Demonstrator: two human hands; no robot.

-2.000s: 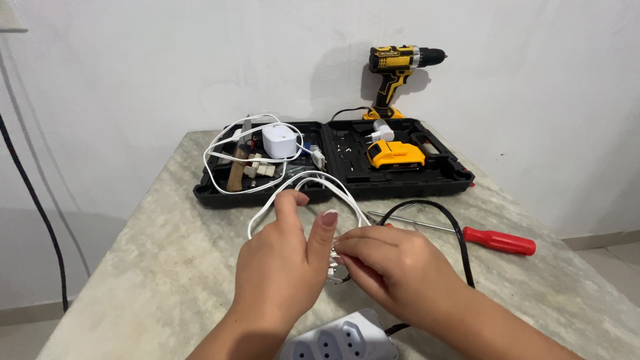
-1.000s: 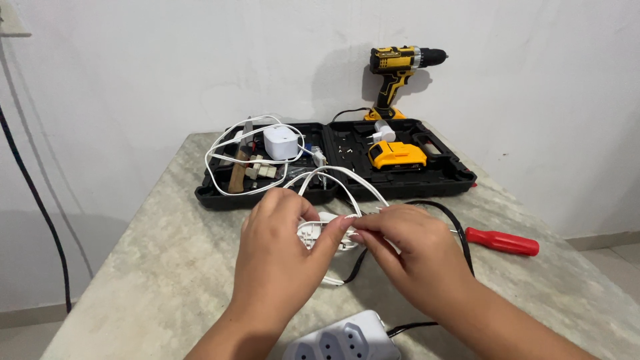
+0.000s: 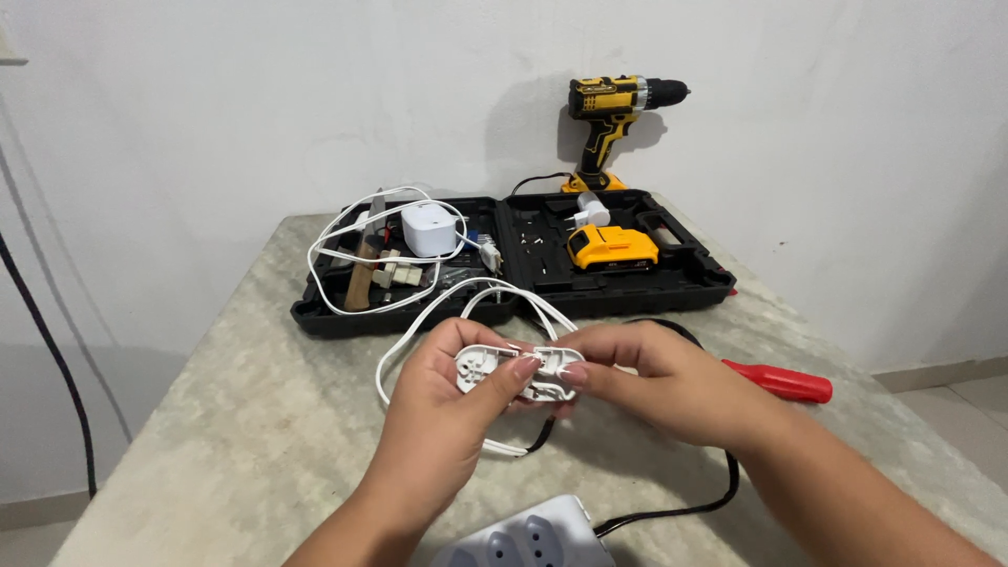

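A small white plastic electrical housing (image 3: 477, 367), its hollow inside facing up, is held between both hands above the table. My left hand (image 3: 449, 394) grips its left part, with the thumb across the middle. The fingers of my right hand (image 3: 646, 378) pinch its right end, the thumb on the rim. White cable (image 3: 398, 342) loops behind and below the hands. Black tape or sleeving (image 3: 542, 437) covers a stretch of it under the housing. My fingers hide parts of the inside, so the wire ends cannot be made out.
Behind the hands lies an open black tool case (image 3: 630, 298) with a yellow battery (image 3: 613, 248), a white adapter (image 3: 429, 230) and a wooden-handled tool (image 3: 362, 276). A cordless drill (image 3: 610, 118) stands behind it. A red-handled screwdriver (image 3: 780, 381) lies right; a power strip (image 3: 571, 516) is in front.
Both hands have come up from lower over the table, and the white housing between them now shows its hollow inside more plainly. The case, drill and power strip have stayed in place.
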